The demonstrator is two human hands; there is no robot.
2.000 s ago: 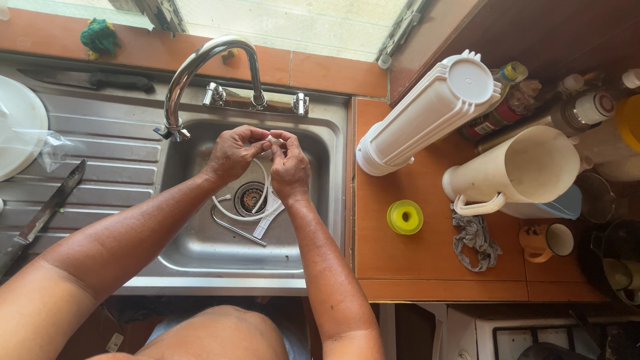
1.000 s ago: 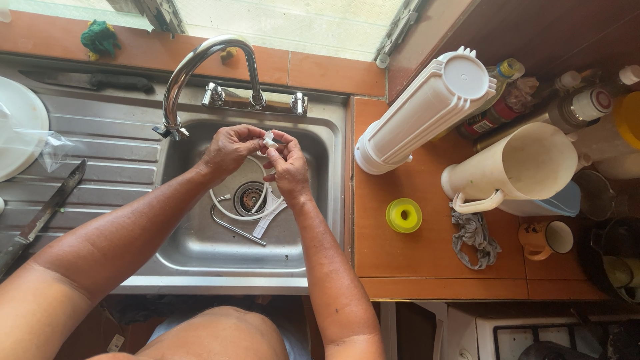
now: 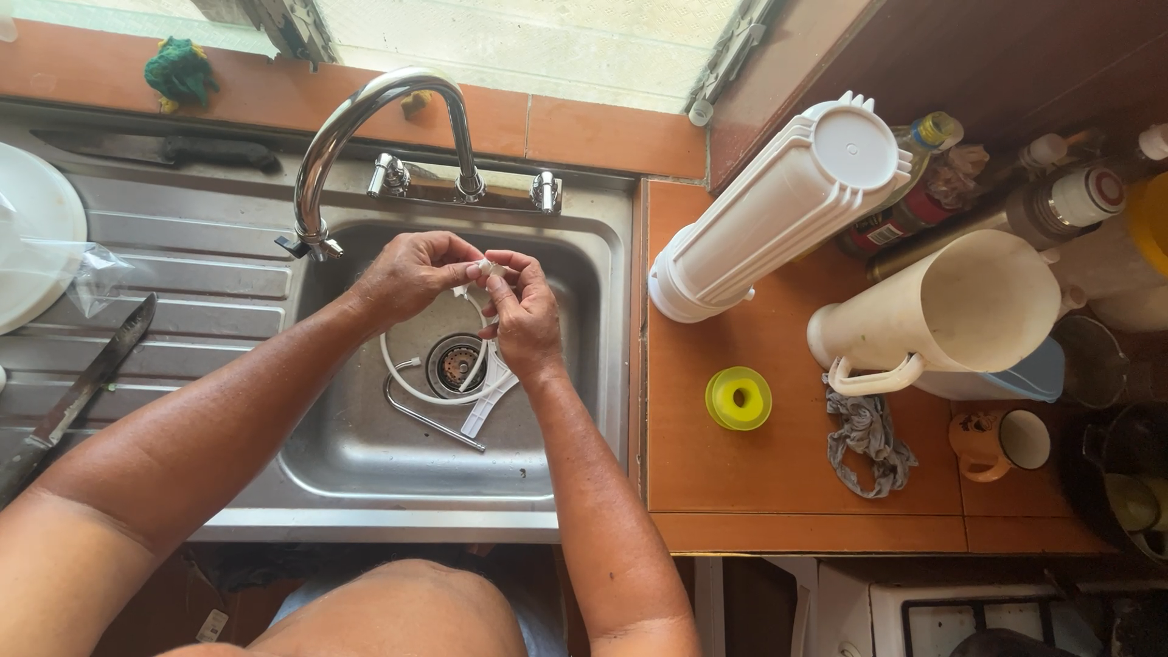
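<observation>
Above the steel sink basin (image 3: 420, 465), my left hand (image 3: 415, 278) and my right hand (image 3: 525, 315) meet at the fingertips. Between them they pinch a small white fitting (image 3: 493, 269), partly hidden by the fingers. A thin white tube (image 3: 401, 383) loops down in the basin around the drain strainer (image 3: 456, 363). Beside it lie a bent chrome tube (image 3: 433, 424) and a flat white plastic wrench (image 3: 488, 401), its upper end near my right hand. The chrome gooseneck faucet (image 3: 319, 155) arches to the left of my hands. A white water filter housing (image 3: 776, 210) stands on the counter at right.
On the drainboard lie two knives (image 3: 224, 153) (image 3: 91, 379), a white plate (image 3: 36, 237) and clear plastic (image 3: 96, 274). The tiled counter (image 3: 730, 493) holds a yellow-green roll (image 3: 738, 399), a beige pitcher (image 3: 940, 301), a grey rag (image 3: 867, 443), an orange mug (image 3: 999, 443) and several bottles.
My hands stay together over the basin while their fingers shift around the small white fitting. The objects on the counter have not moved.
</observation>
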